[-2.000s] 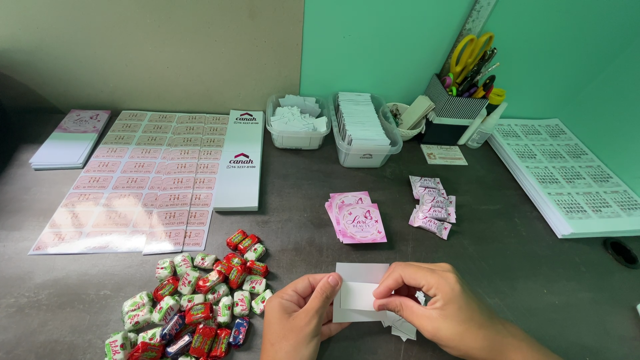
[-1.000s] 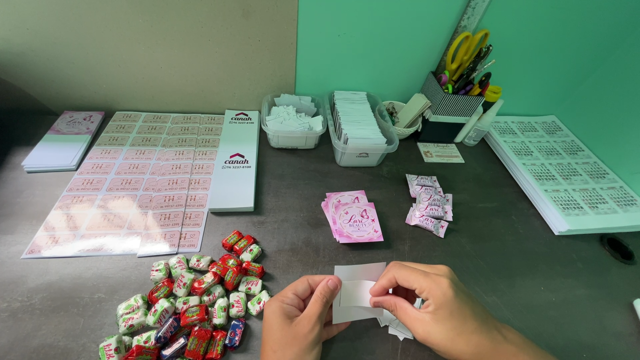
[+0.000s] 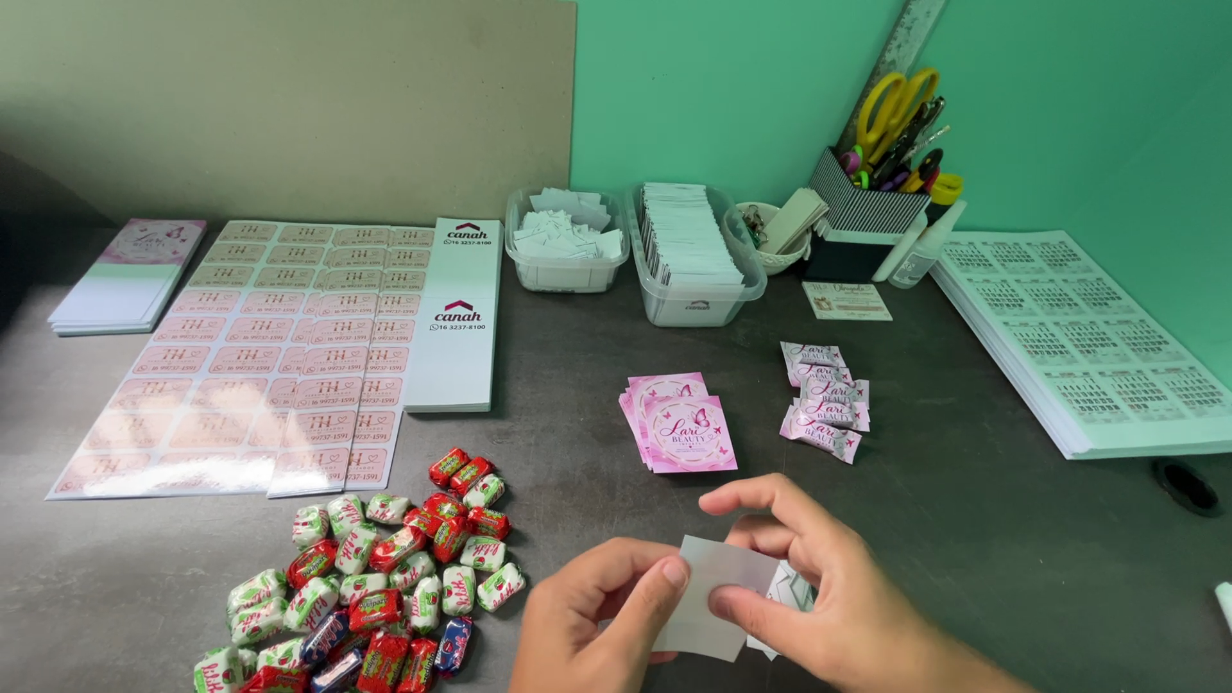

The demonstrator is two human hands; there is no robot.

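Note:
My left hand [image 3: 611, 616] pinches the left edge of a small white paper piece [image 3: 717, 602] between thumb and fingers. My right hand [image 3: 818, 587] has its thumb on the front of that paper, its index finger raised and apart; its other fingers are partly behind the sheet. Small white slips [image 3: 791, 589] lie on the table, partly hidden by the right hand. Beyond the hands is a stack of pink printed cards [image 3: 688, 433], and to its right a group of pink-wrapped sweets [image 3: 826, 404]. Many red, white and blue wrapped candies [image 3: 375, 587] are heaped to the left.
Sticker sheets [image 3: 241, 356], a stack of printed strips [image 3: 452, 356] and cards [image 3: 125, 279] lie back left. Plastic tubs [image 3: 566, 274] [image 3: 688, 306] of paper pieces stand at the wall, beside a small basket [image 3: 784, 255] and a pen holder [image 3: 857, 207]. Calendar sheets [image 3: 1088, 346] lie right.
The paper between my hands has tilted and no longer shows the smaller white rectangle seen on it before. My right index finger has lifted away from the thumb.

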